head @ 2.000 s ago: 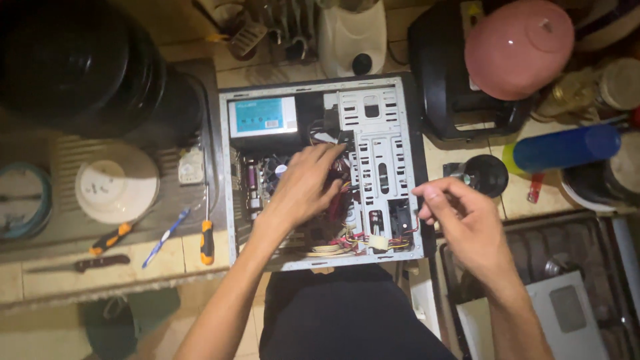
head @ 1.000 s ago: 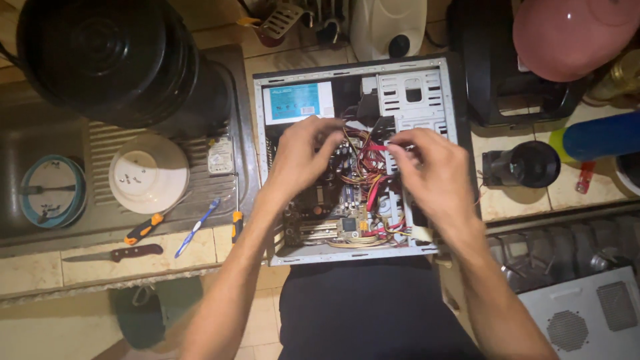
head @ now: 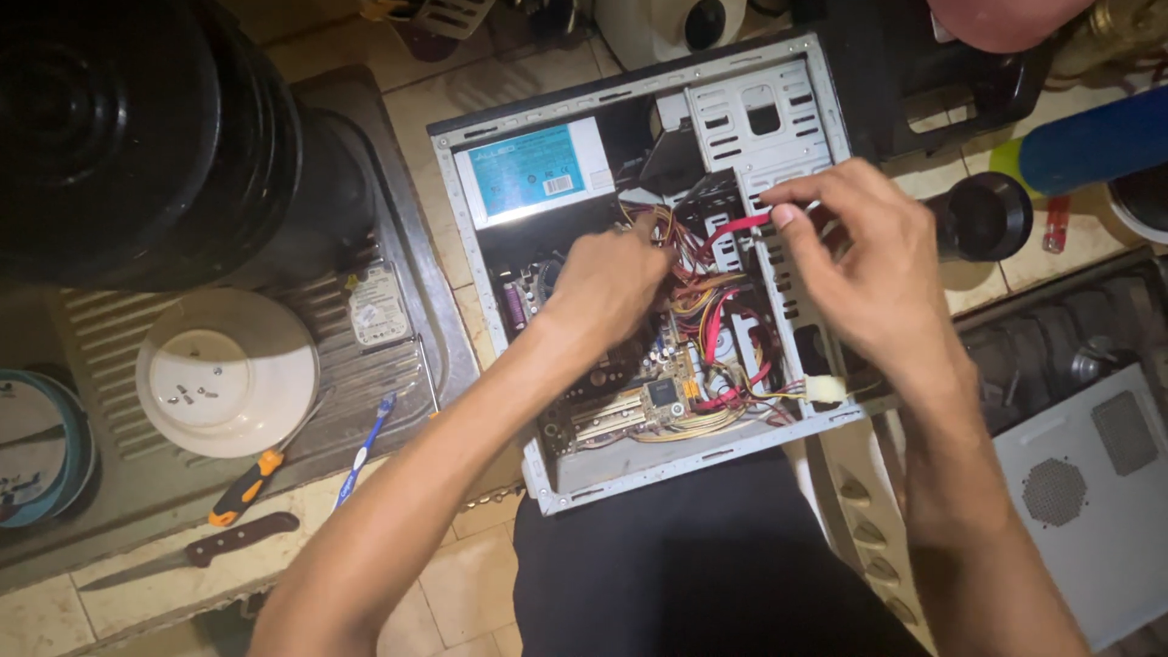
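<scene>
An open computer case [head: 639, 479] lies on its side before me, with a power supply [head: 534, 169] at its upper left and a motherboard [head: 657, 392] inside. My right hand [head: 849, 246] pinches the end of a red flat cable [head: 737, 224] between thumb and forefinger, over the drive bays. Over the middle of the case is my left hand [head: 611, 278], its fingers among a bundle of coloured power wires [head: 680, 242]; its fingertips are hidden, so its hold cannot be told. A white connector [head: 826, 390] rests at the lower right edge of the case.
On the left, a hard drive [head: 379, 306] and a plate [head: 228, 424] with small screws lie on the sink's drainboard. A screwdriver [head: 246, 488], a knife [head: 242, 538] and a toothbrush [head: 365, 452] are near its edge. At right are a stove [head: 1031, 319] and a metal side panel [head: 1095, 493].
My right hand has come from beside the case to over the drive bays and now holds the red cable's end. My left hand stays over the inside of the case. The view has shifted.
</scene>
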